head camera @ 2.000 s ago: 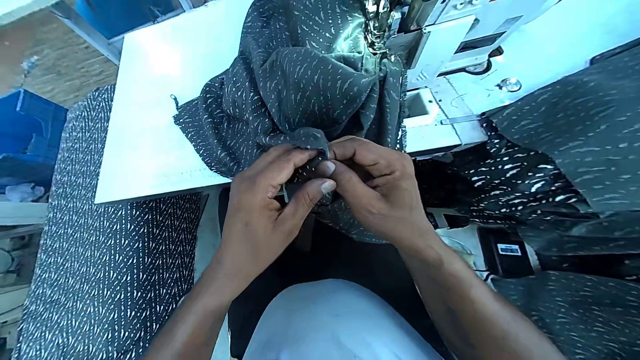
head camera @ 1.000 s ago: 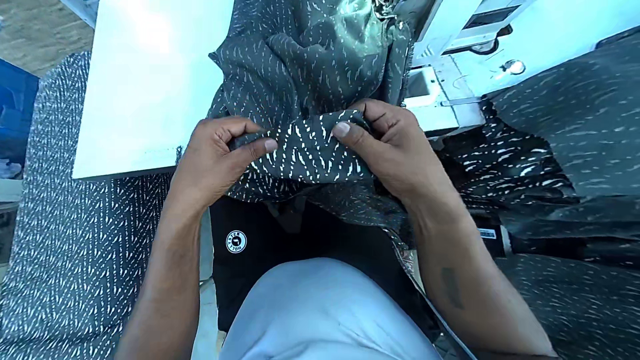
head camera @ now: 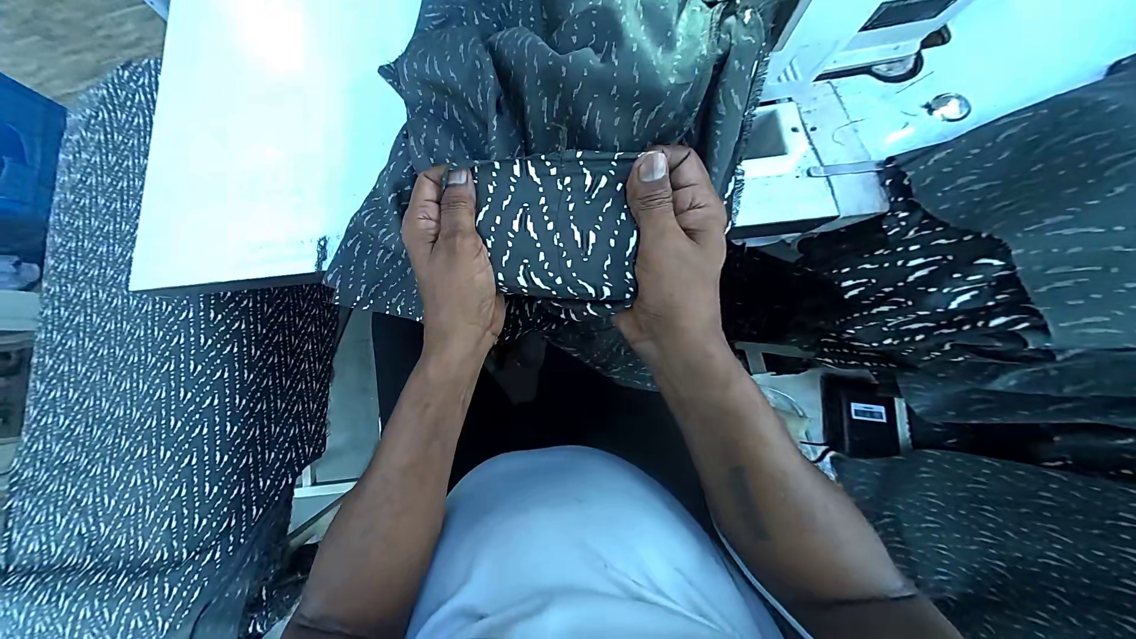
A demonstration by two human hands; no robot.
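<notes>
A folded band of dark fabric with white zigzag marks (head camera: 557, 229) is stretched flat between my two hands. My left hand (head camera: 454, 248) grips its left end, thumb on top near the upper edge. At the right end my right hand (head camera: 676, 240) pinches it the same way, with the thumb at the top corner. Behind the band, the rest of the dark patterned fabric (head camera: 568, 89) lies bunched up to the sewing machine (head camera: 852, 53), whose needle area is cut off or covered at the top.
A white tabletop (head camera: 257, 160) lies to the left, with patterned fabric (head camera: 160, 382) hanging beside and below it. More dark fabric (head camera: 1021, 204) drapes over the right side. A blue bin (head camera: 31, 169) stands at far left. A black box with a label (head camera: 859, 417) is low at right.
Two seconds ago my hands were close together on a bunched bit of fabric. They have since moved apart, and the patterned band is now spread between them.
</notes>
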